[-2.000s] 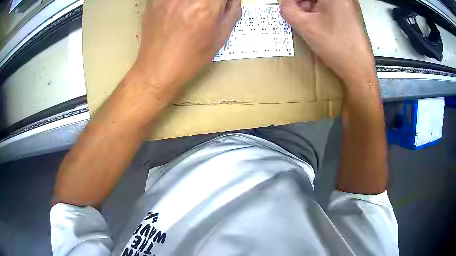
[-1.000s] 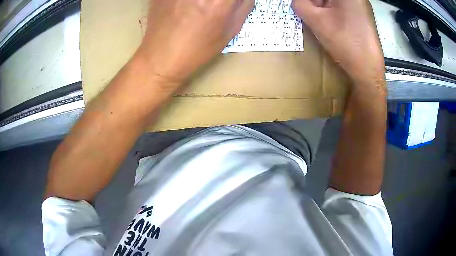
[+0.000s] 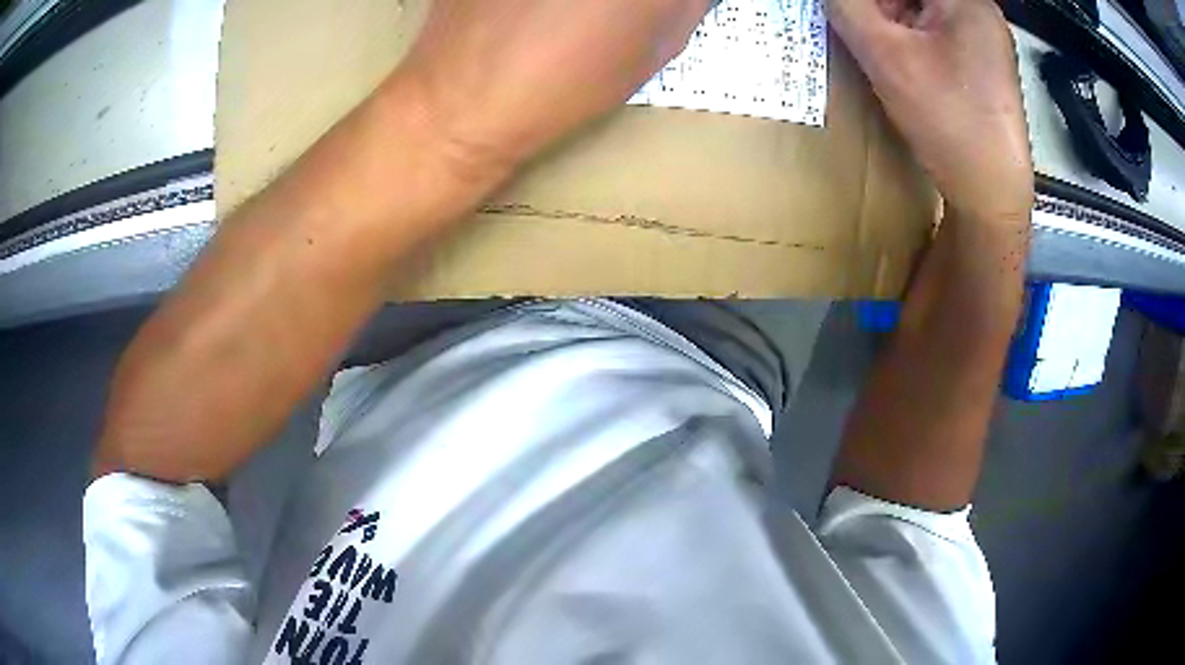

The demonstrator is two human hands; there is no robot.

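Observation:
A white panel (image 3: 754, 62) with rows of small dark marks lies on the brown cardboard (image 3: 585, 253) at the top of the view, its upper part cut off by the frame edge. My left hand (image 3: 559, 52) is bare and lies over the panel's left side; its fingertips are cut off or hidden. My right hand (image 3: 929, 72) is bare, at the panel's upper right corner, with its fingers curled; the fingertips are partly cut off by the top edge. Whether either hand holds tape cannot be seen.
A black ring (image 3: 1095, 124) lies on the pale bench at the right. The bench's metal rail (image 3: 111, 247) runs along both sides of the cardboard. A blue crate with a white sheet (image 3: 1068, 340) stands low at the right. A crease crosses the cardboard near its front edge.
The panel and both hands have shifted right and up in the view, and the panel looks slightly turned. Less of the panel shows. The black ring also sits a little lower in view.

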